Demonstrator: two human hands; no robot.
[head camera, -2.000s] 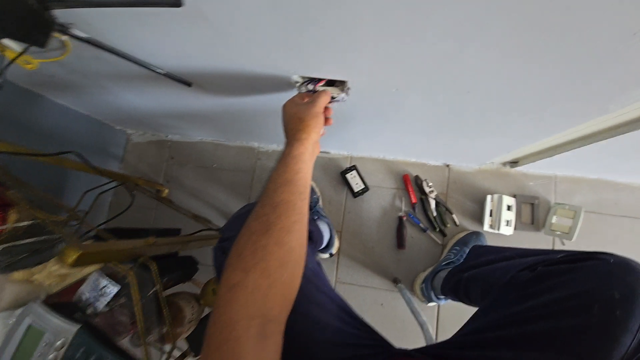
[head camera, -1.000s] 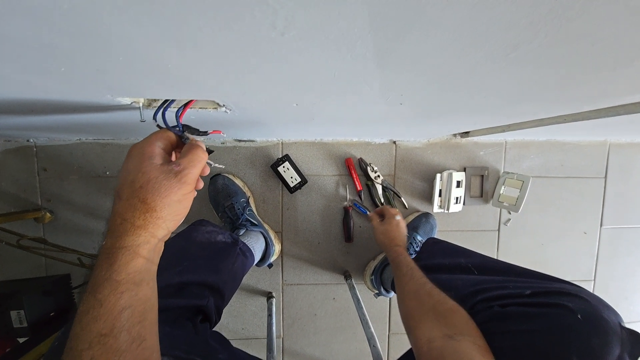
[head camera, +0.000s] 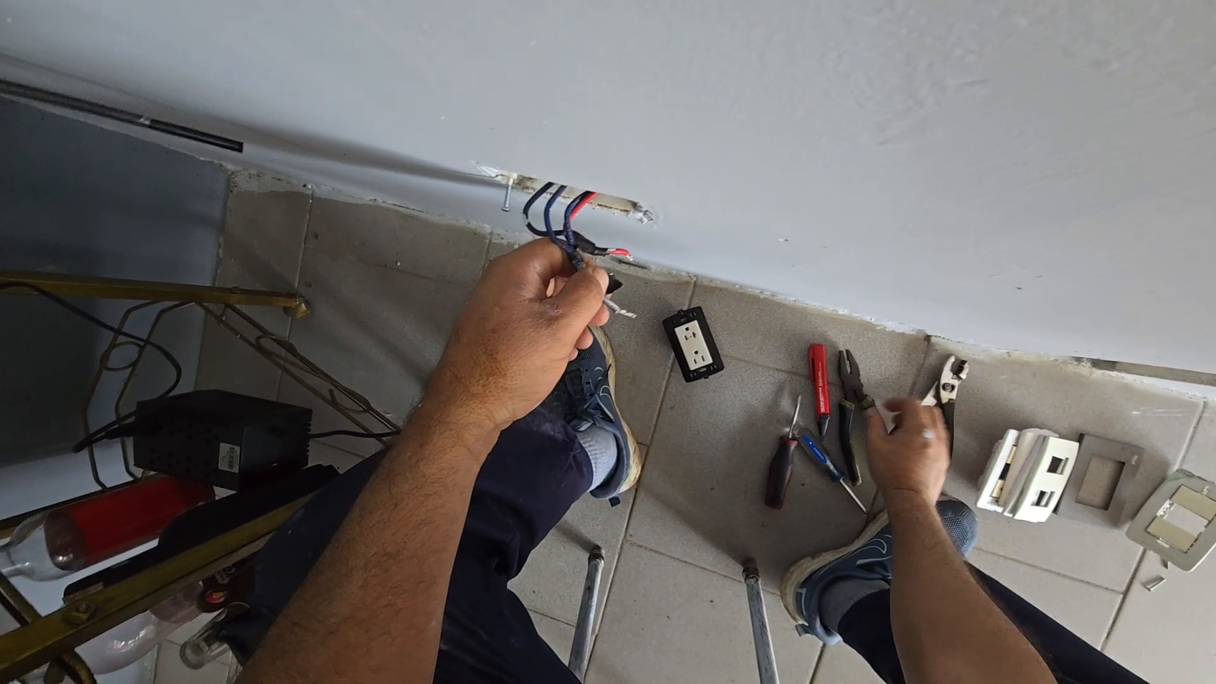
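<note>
My left hand (head camera: 537, 318) pinches the electrical wires (head camera: 560, 220), blue, black and red, that come out of a wall box opening (head camera: 613, 201). Black tape wraps part of them, and a bare twisted end shows below my fingers. Over the floor tools, my right hand (head camera: 909, 451) is at the slip-joint pliers (head camera: 948, 385), touching or just beside them; its fingertips are partly hidden. To its left lie combination pliers (head camera: 850, 418), a red marker-like tool (head camera: 818, 385), a blue-handled screwdriver (head camera: 822, 458) and a dark-handled screwdriver (head camera: 781, 470). A black-framed duplex receptacle (head camera: 693, 344) lies between the hands.
White switch modules (head camera: 1031, 475), a grey frame (head camera: 1100, 480) and a switch plate (head camera: 1178, 522) lie at right. Two metal legs (head camera: 760, 617) stand near my shoes. At left are a brass-coloured metal frame (head camera: 152, 290), a black box (head camera: 223, 437) and a red bottle (head camera: 123, 522).
My right hand, not visible two seconds ago, has moved toward the slip-joint pliers, which now lie apart from the combination pliers. My left hand still holds the wires. The view has shifted.
</note>
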